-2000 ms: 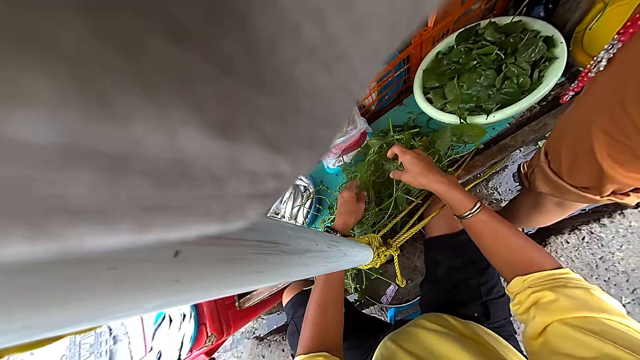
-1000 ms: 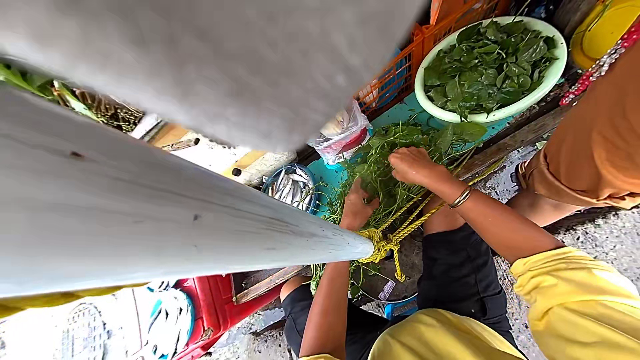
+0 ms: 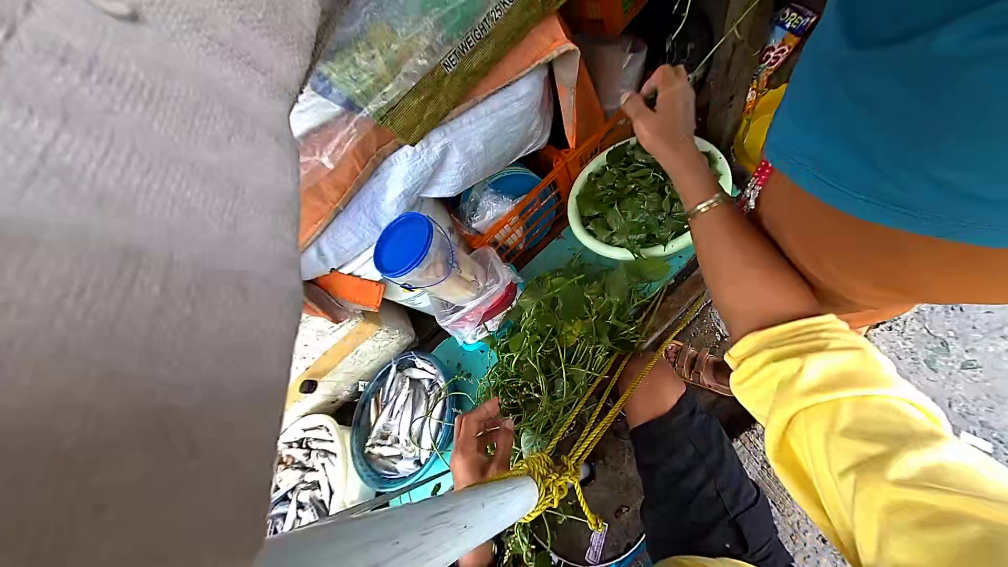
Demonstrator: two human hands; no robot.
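Note:
My right hand (image 3: 668, 114), with a bracelet at the wrist, is raised above the far rim of a pale green basin (image 3: 577, 213) of leaves. Its fingers are bent around a thin green stem (image 3: 724, 39). My left hand (image 3: 480, 445) lies at the near left edge of a pile of leafy green stems (image 3: 567, 331), fingers curled beside thin stems; whether it grips one is unclear. The pile rests on a turquoise surface (image 3: 465, 358). Yellow rope (image 3: 551, 480) is knotted round the end of a pale pole (image 3: 425, 524) beside my left hand, which partly hides that forearm.
A blue basin of small silver fish (image 3: 405, 413) stands left of the greens, near more fish (image 3: 303, 472). Beyond are a blue-lidded plastic tub (image 3: 405, 244), an orange crate (image 3: 551, 197) and sacks (image 3: 472, 130). Grey fabric (image 3: 150, 283) blocks the left. A person in a blue top (image 3: 898, 110) stands at right.
My right hand has moved from the pile of greens up past the leaf basin. My left hand stays by the greens, lower along their near edge. The view has shifted, showing more of the sacks and fish.

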